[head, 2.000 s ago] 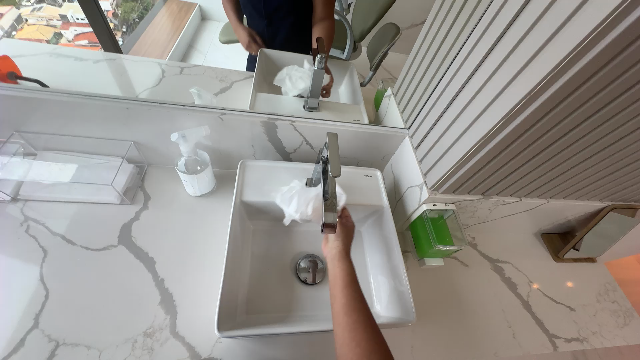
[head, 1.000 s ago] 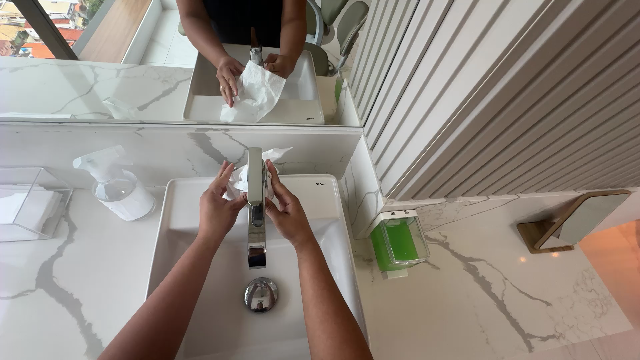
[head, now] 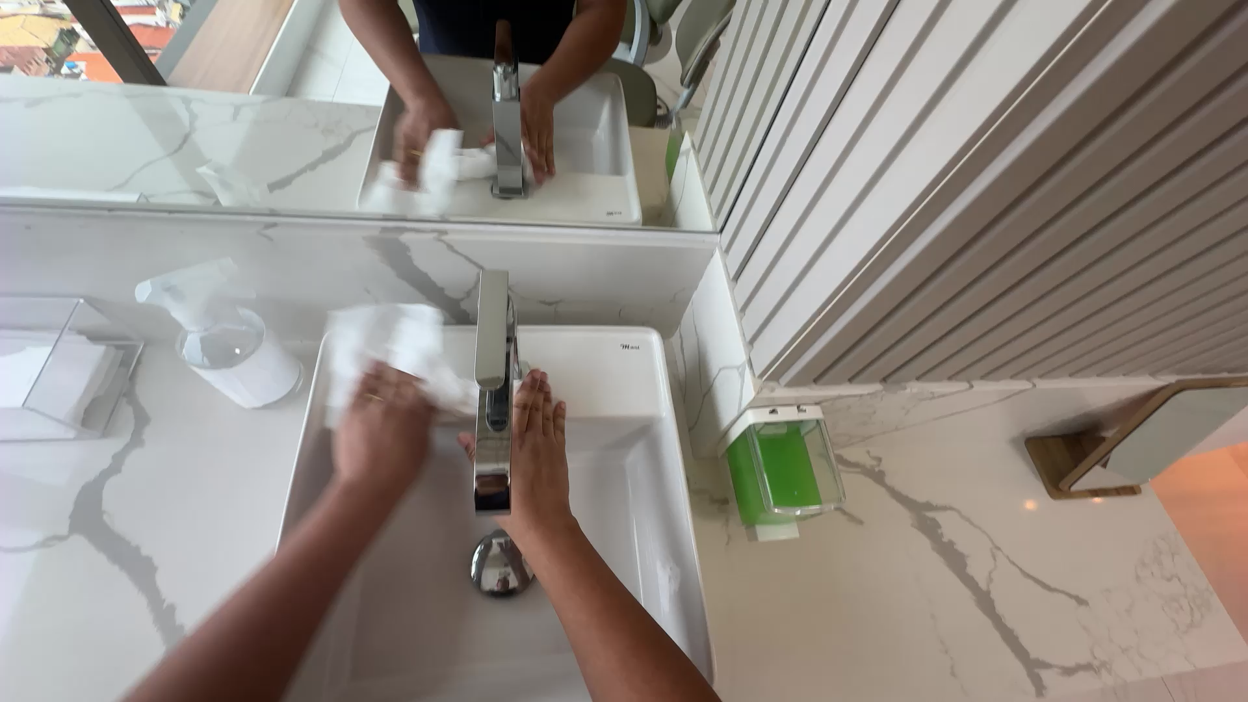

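Note:
My left hand (head: 385,424) holds a crumpled white paper or cloth wipe (head: 390,346), blurred, over the back left part of a white washbasin (head: 609,366). My right hand (head: 538,453) lies against the right side of the chrome faucet (head: 493,390), fingers stretched toward the back wall; its thumb shows on the faucet's left side. Whether part of the wipe is under those fingers I cannot tell. In front of the faucet is the round chrome drain cover (head: 500,565). The mirror (head: 292,146) reflects both hands, the wipe and the faucet.
A clear spray bottle (head: 234,351) stands left of the basin, beside a clear acrylic box (head: 58,370) of white paper. On the right are a dispenser with green liquid (head: 785,468), a slatted wall panel (head: 975,195) and a wood-framed mirror (head: 1102,448) by the marble-patterned countertop (head: 907,585).
Both hands were at the faucet's sides a second ago; my left hand has moved left with the wipe. Two seconds ago only my right hand showed directly, at the faucet. The view has shifted.

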